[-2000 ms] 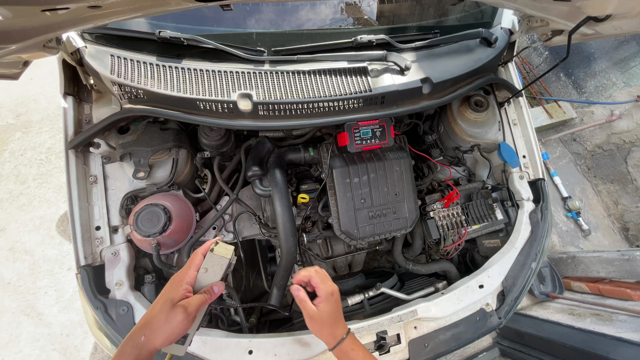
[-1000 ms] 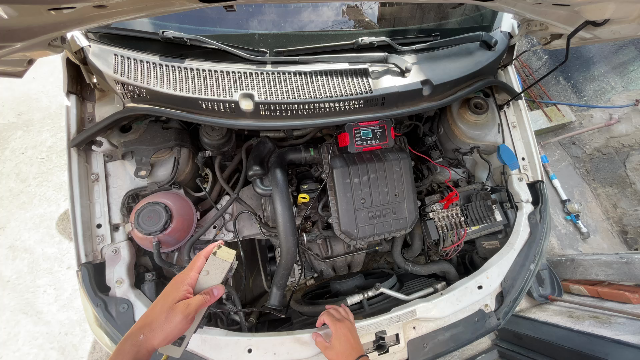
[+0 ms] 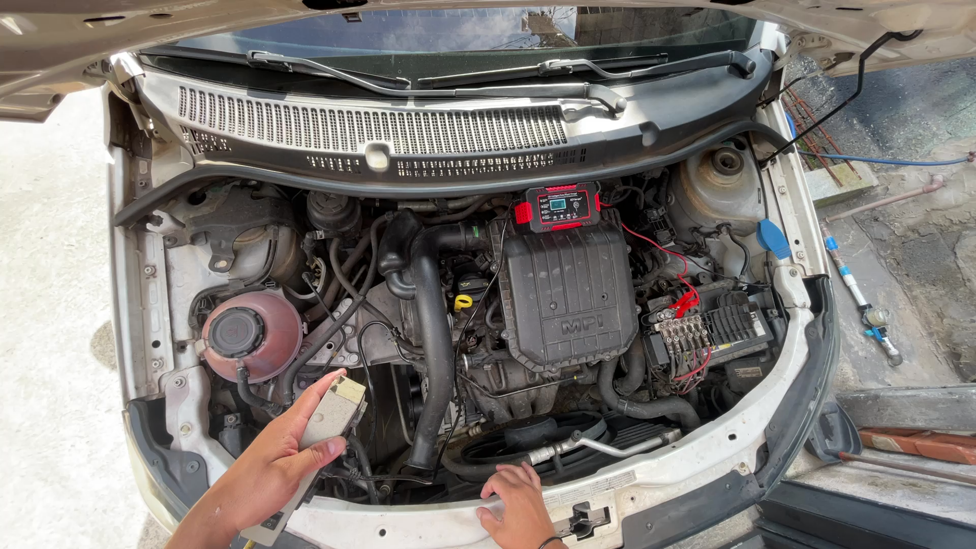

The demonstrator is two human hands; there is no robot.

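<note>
My left hand [image 3: 278,465] grips a long, narrow grey box-shaped device [image 3: 329,415] with a pale yellow end, tilted over the front left of the engine bay. My right hand [image 3: 518,503] rests at the white front crossmember [image 3: 610,496], fingers curled near the radiator fan [image 3: 526,438]; whether they hold anything is unclear. A red and black battery charger [image 3: 560,207] sits at the back edge of the black engine cover [image 3: 568,297]. Its red lead runs to a red clamp [image 3: 686,302] at the battery's fuse block [image 3: 681,335].
A pink coolant reservoir [image 3: 255,335] is at the left, beside black hoses. The thick black intake pipe [image 3: 433,343] runs down the middle. A thin prop rod [image 3: 846,99] holds the hood at upper right. Bricks [image 3: 923,444] and a pipe with fittings [image 3: 858,290] lie outside, right.
My right hand has moved from above the engine bay's front, near the intake pipe's lower end, down and right to the front crossmember. My left hand keeps hold of the grey device.
</note>
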